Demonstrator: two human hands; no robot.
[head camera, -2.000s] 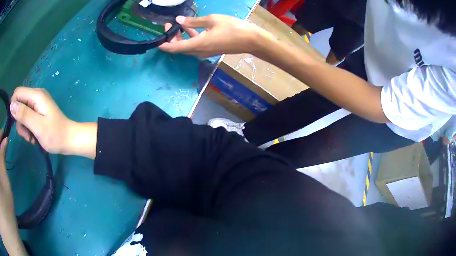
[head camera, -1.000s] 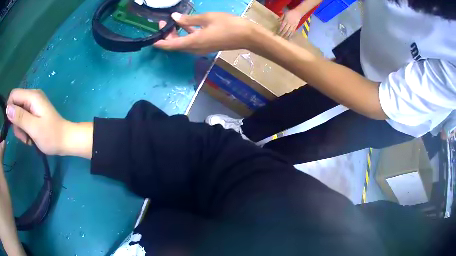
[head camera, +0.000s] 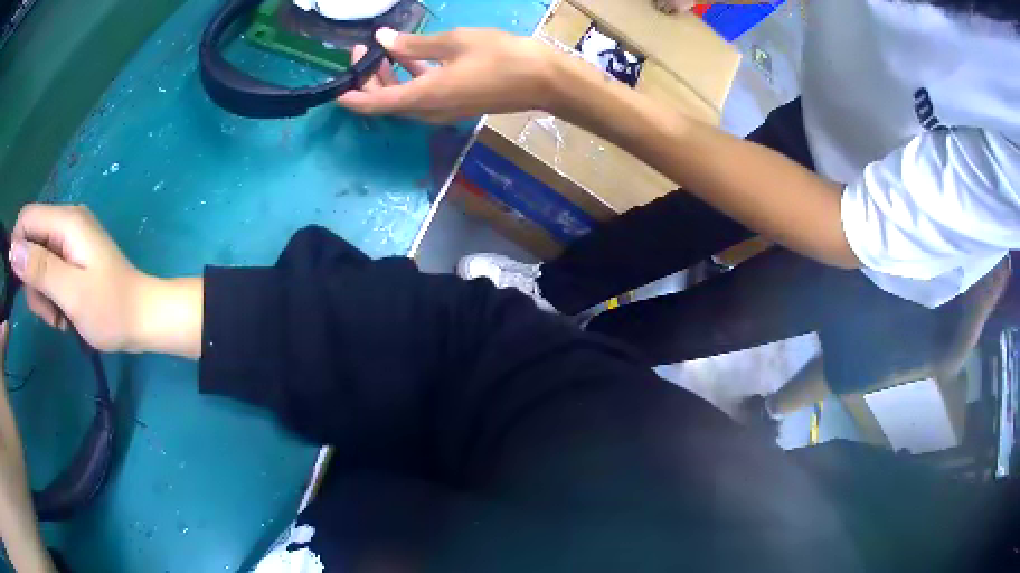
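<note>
My right hand (head camera: 69, 274), in a black sleeve, pinches a black curved headband (head camera: 95, 453) at the left edge. The band curves down from my fingers to a thicker padded stretch low on the left. Its upper part is cut off by the picture's edge. A thin dark wire end sticks out beside the band. A bare forearm, apparently my left (head camera: 16, 476), runs up the left edge across the band's lower end. The left hand itself lies outside the picture.
Another worker's hand (head camera: 431, 73) holds a second black headband (head camera: 252, 95) over the teal bench (head camera: 213, 213), beside a green press base (head camera: 293, 36). Brown cartons (head camera: 626, 146) stand on the floor past the bench edge. People's legs are at the right.
My right hand and its headband have shifted slightly left in the picture, with the grip unchanged. The other worker's headband has also shifted slightly left. More of the open carton shows, and background people have moved.
</note>
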